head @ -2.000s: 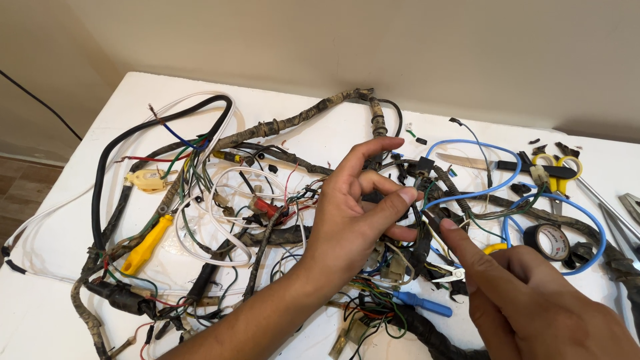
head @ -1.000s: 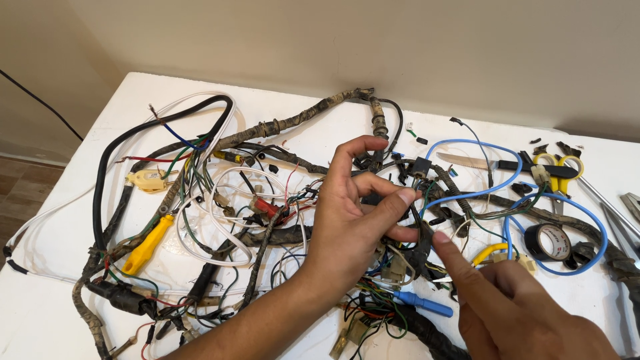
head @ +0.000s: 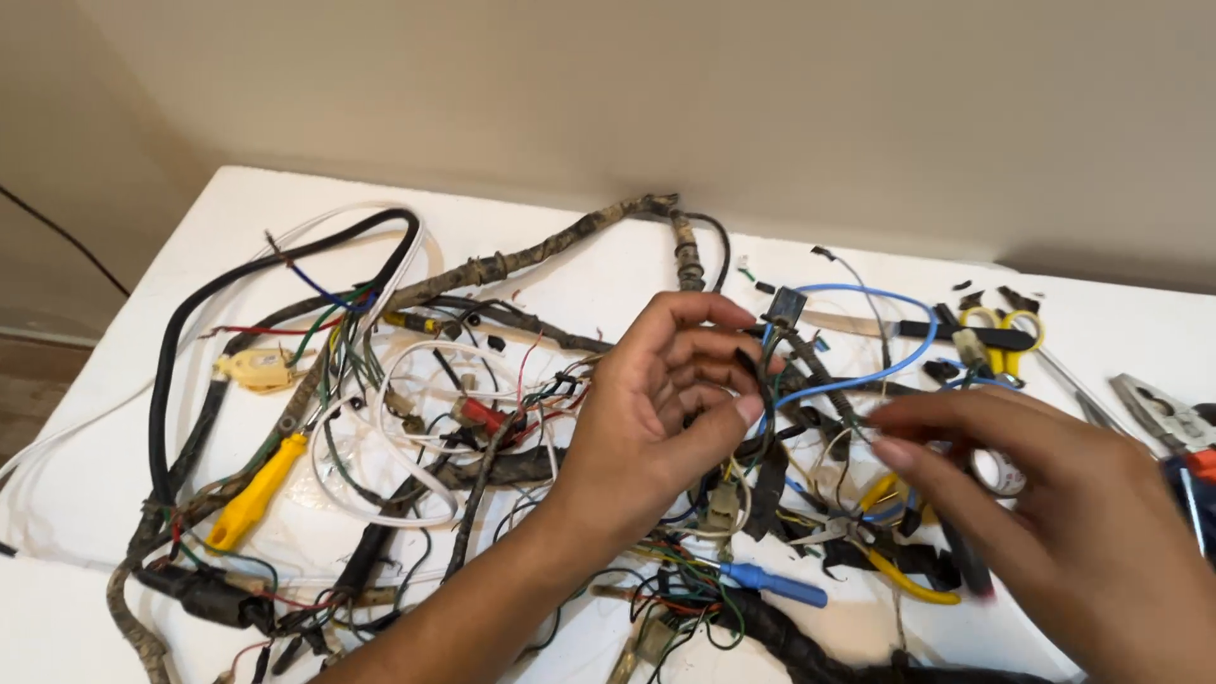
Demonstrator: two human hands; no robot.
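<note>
A dirty wiring harness (head: 513,255) with taped branches and many loose wires spreads over the white table. My left hand (head: 670,389), fingers curled, holds a dark wire of the harness between thumb and fingers. To its right, my right hand (head: 1007,484) is slightly blurred, its thumb and index finger near a thin dark green wire; whether they pinch it cannot be told. Just above and between the hands sits a black connector block (head: 786,306), with a blue wire (head: 926,332) looping beside it. Yellow-handled pliers (head: 912,578) lie partly hidden below my right hand.
A yellow-handled screwdriver (head: 255,494) lies left among the wires, a blue-handled one (head: 774,582) below my hands. Yellow scissors (head: 1018,342), a black-handled knife (head: 926,330) and combination pliers (head: 1164,413) are at right. The tape roll (head: 997,472) is partly covered. A wall borders the table's back.
My right hand has moved up, and its thumb and index finger are now near the thin wire; earlier the index finger pointed at the dark taped part. My left hand stays at the harness.
</note>
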